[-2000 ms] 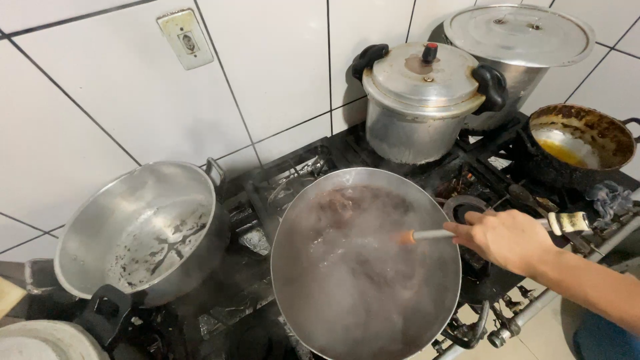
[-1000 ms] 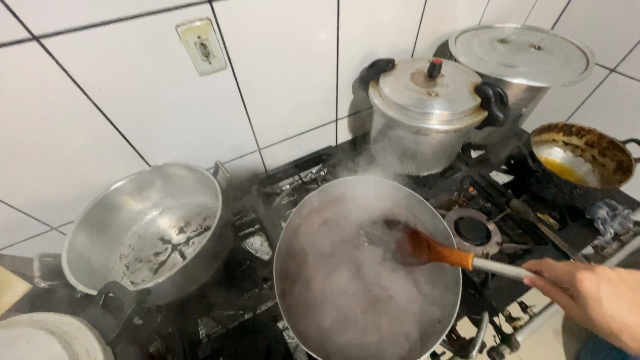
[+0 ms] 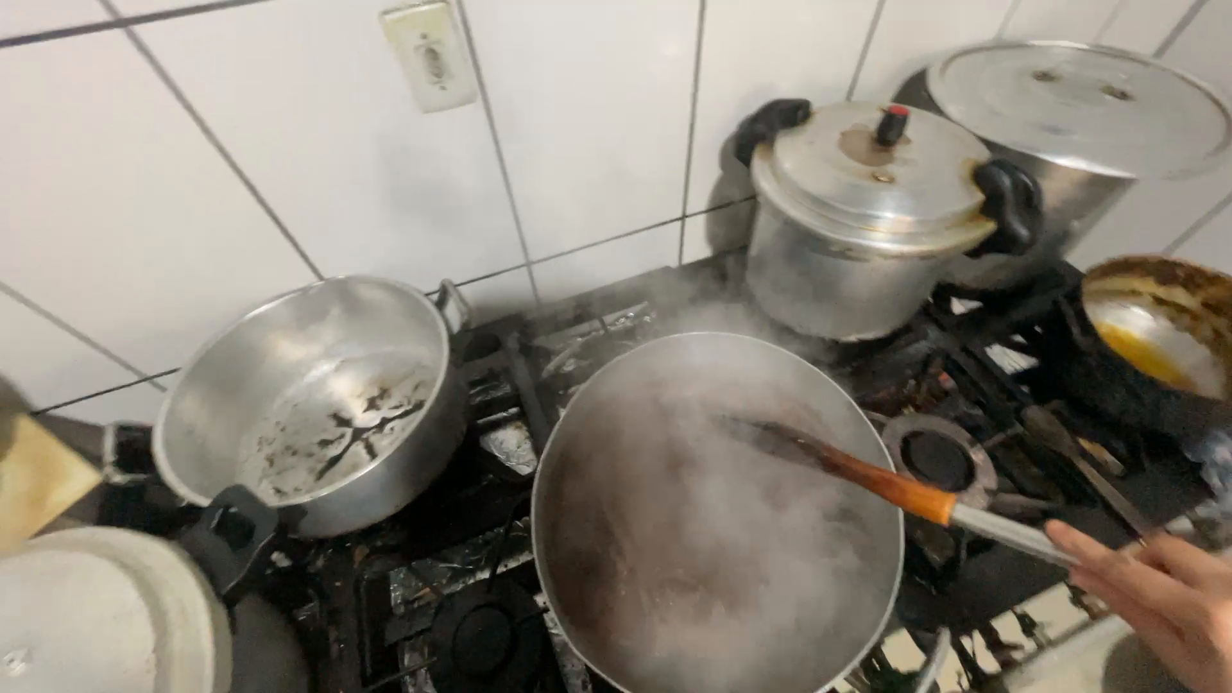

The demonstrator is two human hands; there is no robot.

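Note:
At the lower right, my right hand (image 3: 1155, 587) is closed on the pale handle of a long spoon (image 3: 895, 489) with an orange-brown neck. The spoon reaches leftward over the near rim of a large metal pot (image 3: 717, 339), and its dark end rests in the brownish liquid (image 3: 664, 539). Steam rises from the pot and blurs the surface, so the spoon's tip is only partly visible. The pot stands on the black stove. My left hand is not in view.
An aluminium pot (image 3: 308, 385) with dark residue stands left; a lidded pot (image 3: 87, 616) is below it. A pressure cooker (image 3: 847, 241), a tall lidded pot (image 3: 1068, 125) and a stained pan (image 3: 1155, 337) stand right. A burner (image 3: 936, 460) shows beside the large pot.
The spoon was mostly sunk in the liquid two seconds ago; now more of its orange-brown neck shows and it slants up to the left. The hand is farther from the pot than it was then.

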